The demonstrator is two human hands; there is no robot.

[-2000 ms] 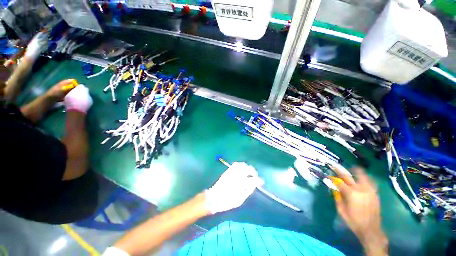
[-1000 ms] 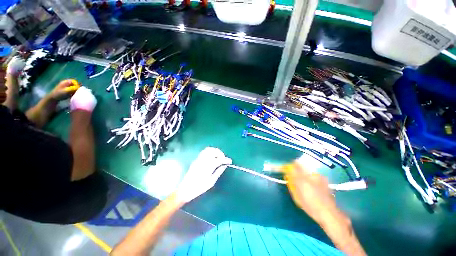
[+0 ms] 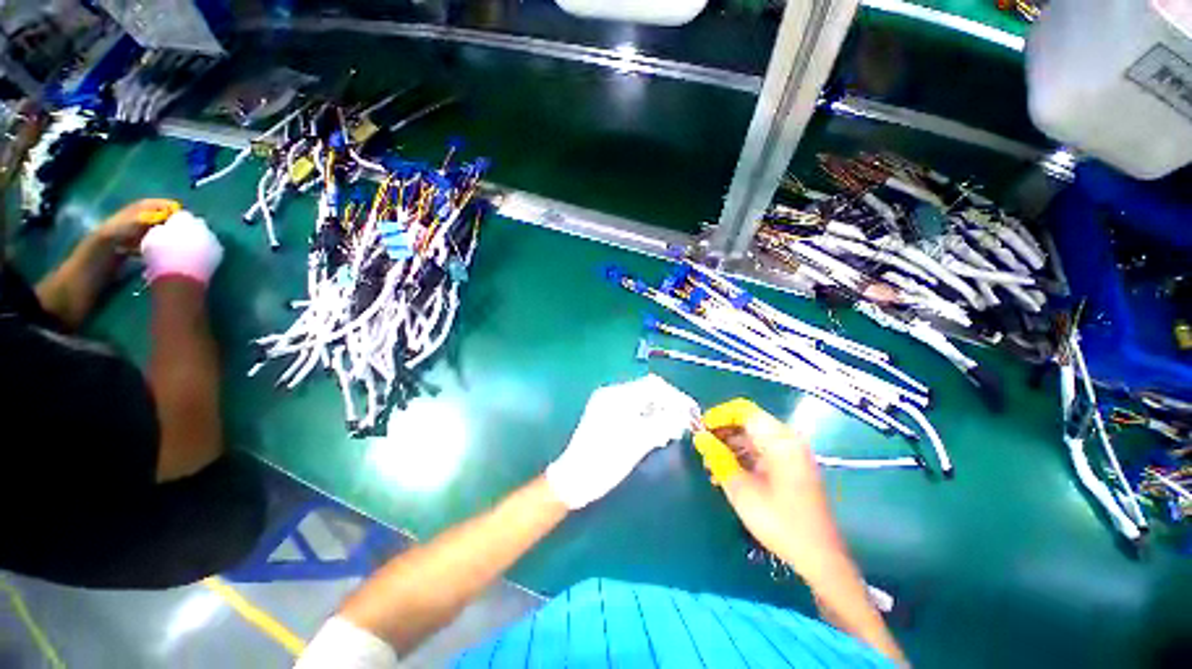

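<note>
My left hand [image 3: 628, 438], in a white glove, pinches the thin leads [image 3: 697, 421] of a wire harness. My right hand [image 3: 774, 484], with yellow finger cots on thumb and index finger, closes on the same leads, its fingertips touching the glove. The tiny ends are too small to make out. A white harness end [image 3: 880, 597] and some dark thin leads [image 3: 771, 562] show below my right hand; the hand and forearm hide what joins them. The near pile of white harnesses with blue ends [image 3: 784, 353] lies just beyond my hands.
A large left harness pile [image 3: 386, 288] and a tangled right rear pile [image 3: 915, 255] lie on the green bench. A metal post [image 3: 784, 131] stands behind. A blue bin [image 3: 1131, 281] and white container [image 3: 1111, 79] are right. A person in black works at left.
My hands have come together from apart. The white length stretched between them a second ago no longer spans them. The view has shifted slightly.
</note>
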